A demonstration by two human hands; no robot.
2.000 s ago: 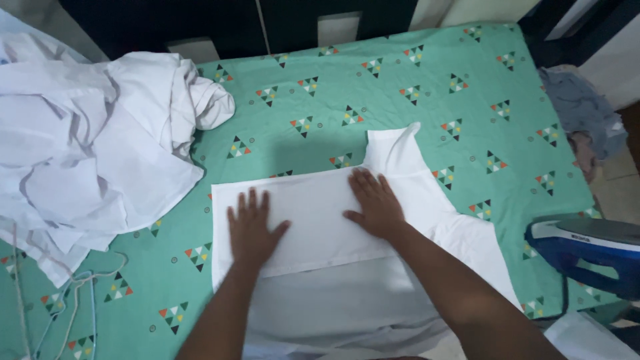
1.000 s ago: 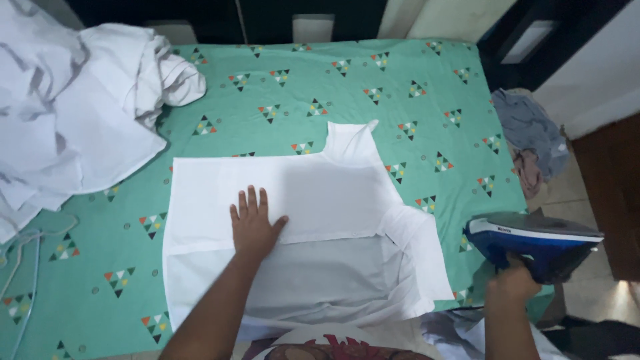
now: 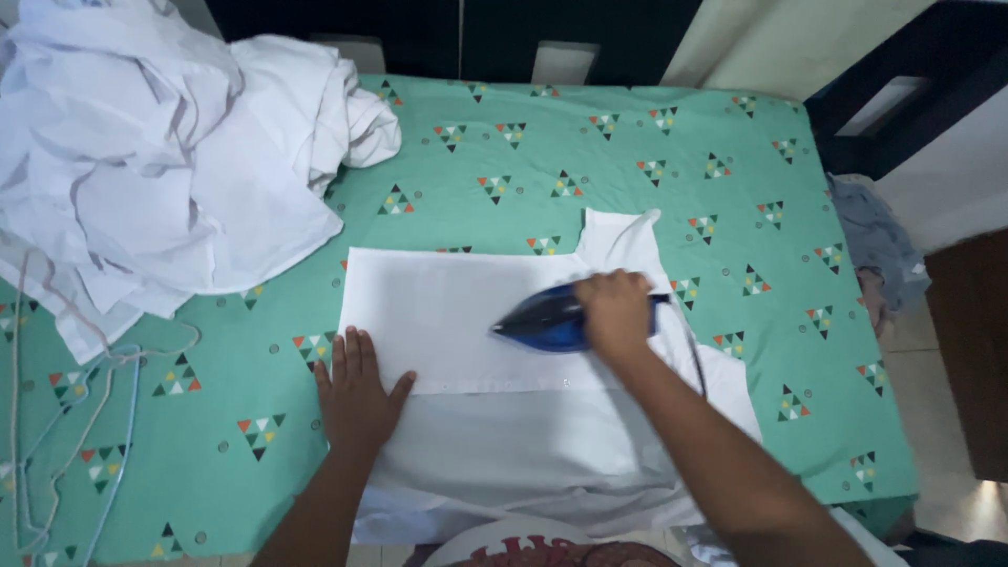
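A white buttoned shirt (image 3: pixel 457 315) lies spread on a green patterned sheet (image 3: pixel 488 220), its front panel flat and its sleeves toward the right. My right hand (image 3: pixel 618 311) grips the handle of a blue clothes iron (image 3: pixel 543 319), which rests on the front panel with its tip pointing left. The handle is mostly hidden under my fingers. My left hand (image 3: pixel 362 394) lies with spread fingers on the shirt's left edge, partly on the sheet, and holds nothing.
A heap of white garments (image 3: pixel 157 150) covers the upper left of the bed. Thin wire hangers (image 3: pixel 110 362) lie at the lower left. The iron's cord (image 3: pixel 697 362) trails down beside my right forearm. Grey and pink clothes (image 3: pixel 878 244) lie beyond the right edge.
Two seconds ago both hands lay on the shirt and the iron stood at the right. My right hand took hold of it and has brought it left onto the shirt; my left hand moved to the shirt's left edge.
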